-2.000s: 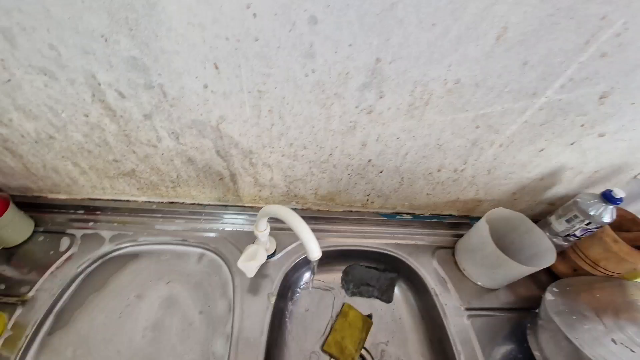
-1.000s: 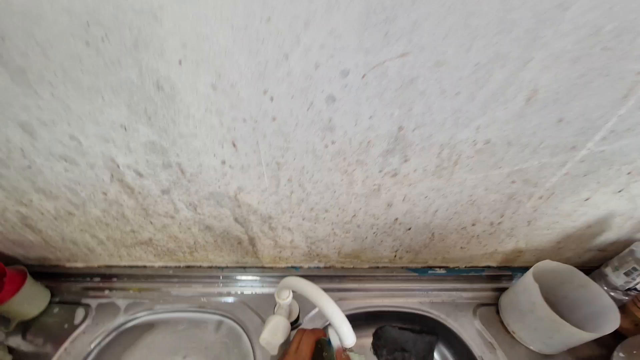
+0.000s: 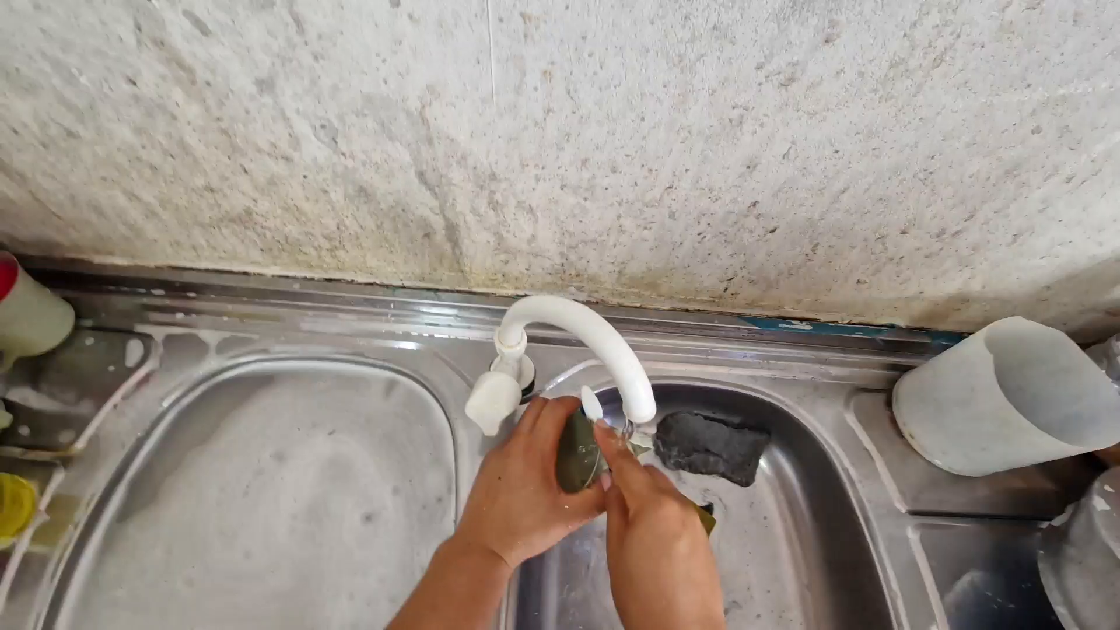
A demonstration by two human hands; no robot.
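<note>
My left hand (image 3: 525,486) is closed around a dark green rounded object (image 3: 577,451), perhaps a cup or a vegetable, under the white curved faucet (image 3: 595,337). My right hand (image 3: 652,525) touches the same object from the right and grips a small white-tipped utensil (image 3: 591,403); its kind is unclear. Water seems to run from the spout beside my fingers. Right of my hands, a dark grey sponge or cloth (image 3: 713,444) lies in the right sink basin (image 3: 787,542). A yellow-green sponge (image 3: 706,518) is mostly hidden behind my right hand.
The left basin (image 3: 280,490) adjoins on the left. A whitish plastic container (image 3: 971,411) stands at the right, with a metal pot (image 3: 1089,551) below it. At the far left are a pale mug (image 3: 31,311) and a yellow item (image 3: 13,507). A stained wall (image 3: 560,157) rises behind.
Two seconds ago no hand was in view; one second ago a hand showed at the faucet. Now both hands are under the spout, holding the green object and the utensil.
</note>
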